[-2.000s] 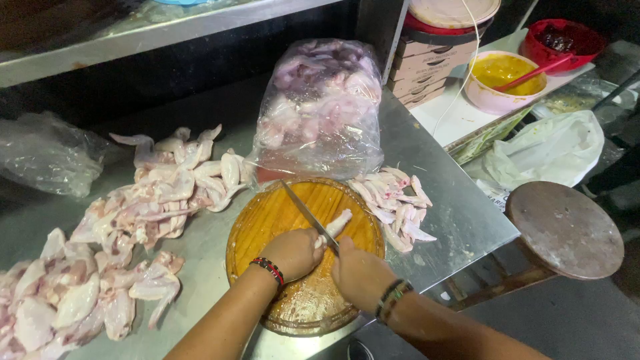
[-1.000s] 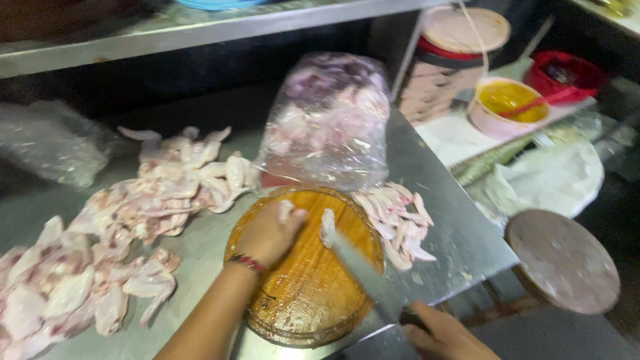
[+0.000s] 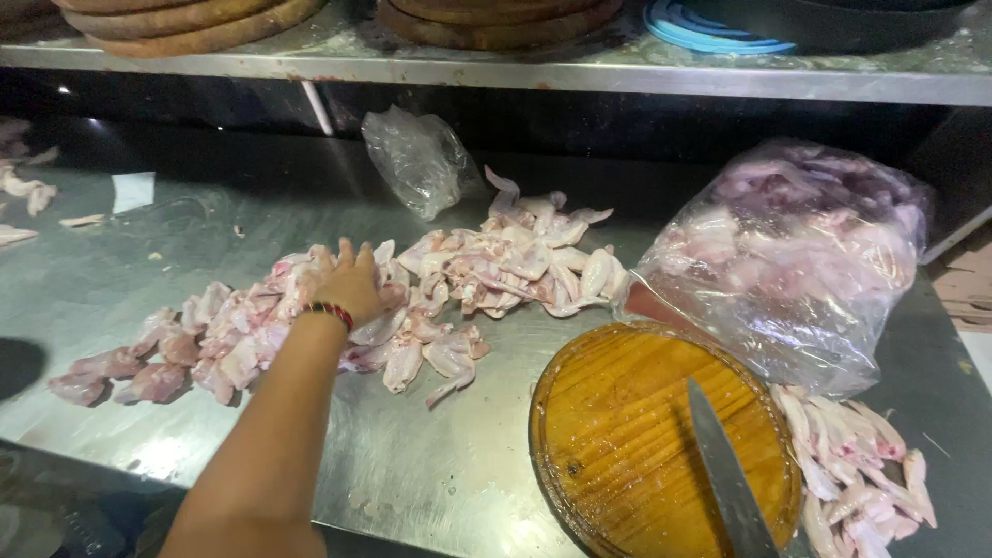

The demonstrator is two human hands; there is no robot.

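My left hand (image 3: 350,288) reaches into the pile of raw chicken pieces (image 3: 248,329) on the steel table, fingers spread; whether it grips a piece cannot be told. More raw chicken wings (image 3: 527,256) lie to its right. A knife (image 3: 721,465) points up over the round wooden cutting board (image 3: 620,434), its handle below the picture's edge, and my right hand is out of view. Right of the board lies a heap of cut wing tips (image 3: 852,473). Behind the board stands a clear plastic bag of raw chicken (image 3: 798,232).
A crumpled clear plastic bag (image 3: 422,159) lies behind the wings. Above the table runs a metal shelf (image 3: 496,76) with round wooden boards (image 3: 194,23) and a blue plastic item (image 3: 705,31). A white paper piece (image 3: 133,191) and more chicken (image 3: 27,190) lie at the far left.
My left hand has moved from the board to the chicken pile at left. The small piece on the board is gone. My right hand has left view. The view has swung left.
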